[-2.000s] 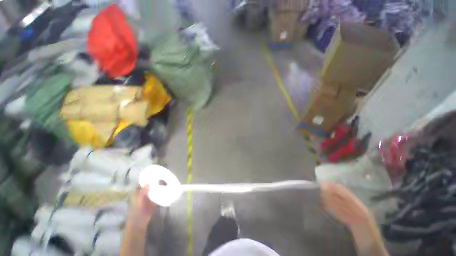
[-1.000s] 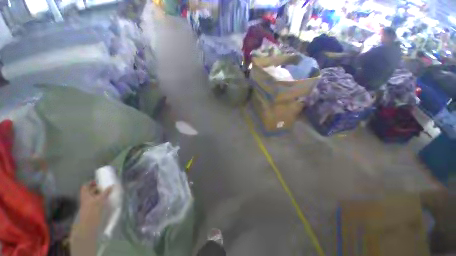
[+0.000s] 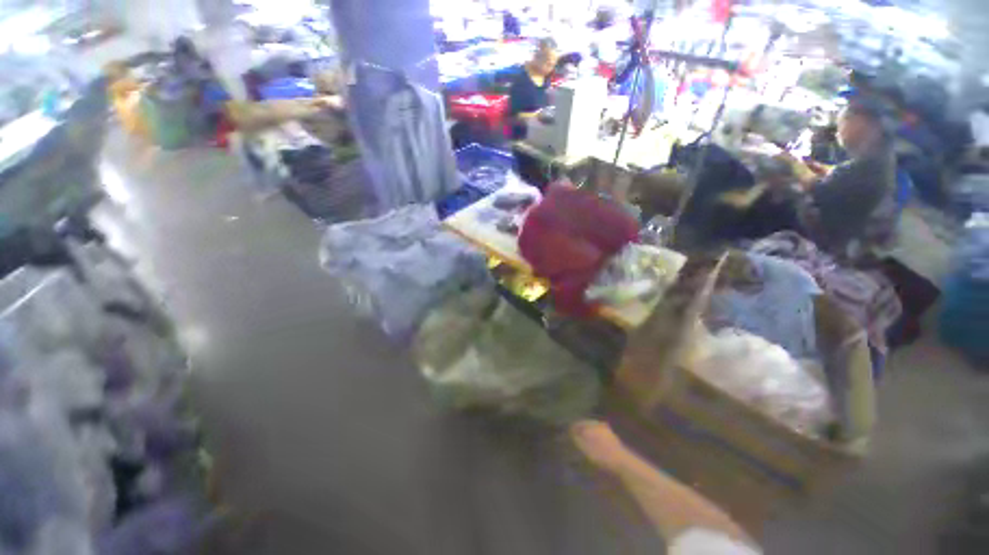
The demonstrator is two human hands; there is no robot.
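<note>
My right hand [image 3: 599, 442] reaches in from the bottom right, with a bare forearm and a white sleeve. It is small and blurred, and I cannot tell whether it holds anything. It shows in front of a cardboard box [image 3: 748, 434] holding pale blue and white material, and just below a greenish bag [image 3: 499, 363]. My left hand is out of the picture. The white tape roll is not visible.
A grey floor aisle [image 3: 293, 379] runs up to the far left. Dark and pale heaps [image 3: 87, 401] line its left side. A person in red [image 3: 575, 239] bends behind the bags. A seated person [image 3: 862, 173] is at right, another person [image 3: 531, 92] farther back. A wrapped column [image 3: 396, 119] stands behind.
The view has swung to the right and farther along the aisle. My left hand and the white roll have left the picture. My right hand has come into view at the lower right.
</note>
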